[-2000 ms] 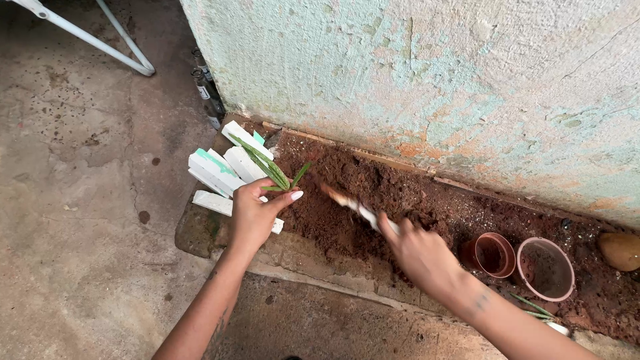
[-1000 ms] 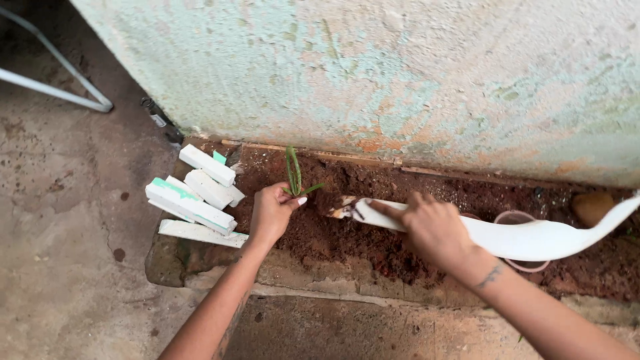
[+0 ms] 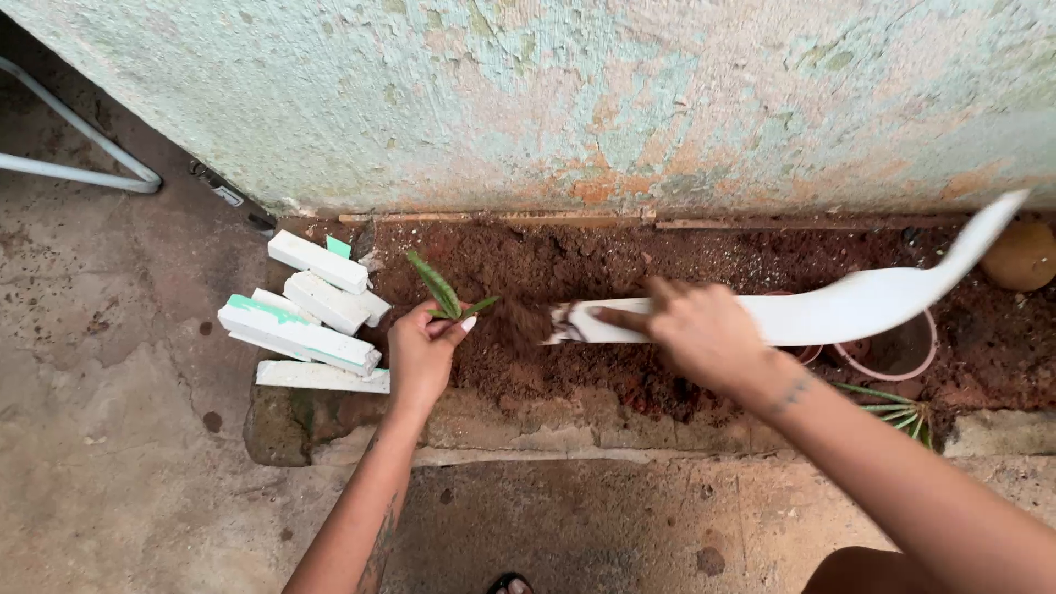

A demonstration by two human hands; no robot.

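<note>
My left hand (image 3: 425, 355) pinches a small green succulent plant (image 3: 437, 285) by its base, with the leaves pointing up and to the right, over the left part of the soil bed (image 3: 577, 256). To its right, my right hand (image 3: 701, 330) grips a long curved white strip (image 3: 817, 309), its material unclear, with the index finger laid along it. The strip's dirty, jagged left end touches the brown soil, which is blurred there by motion. Behind the strip, a round pot with a pink rim (image 3: 931, 342) is partly hidden, and another reddish pot (image 3: 808, 355) shows only at its edge.
White blocks (image 3: 318, 260), some with green paint, are piled at the bed's left end. A rough painted wall (image 3: 528, 107) runs behind, a concrete edge (image 3: 511, 421) in front. A spiky green plant (image 3: 903, 408) and a round brown object (image 3: 1023, 256) are at the right. Metal tubing (image 3: 82, 173) stands at far left.
The white strip, foreshortened two seconds ago, now shows its long curved length toward the right. The left hand still holds the plant. Soil by the strip's tip is now blurred.
</note>
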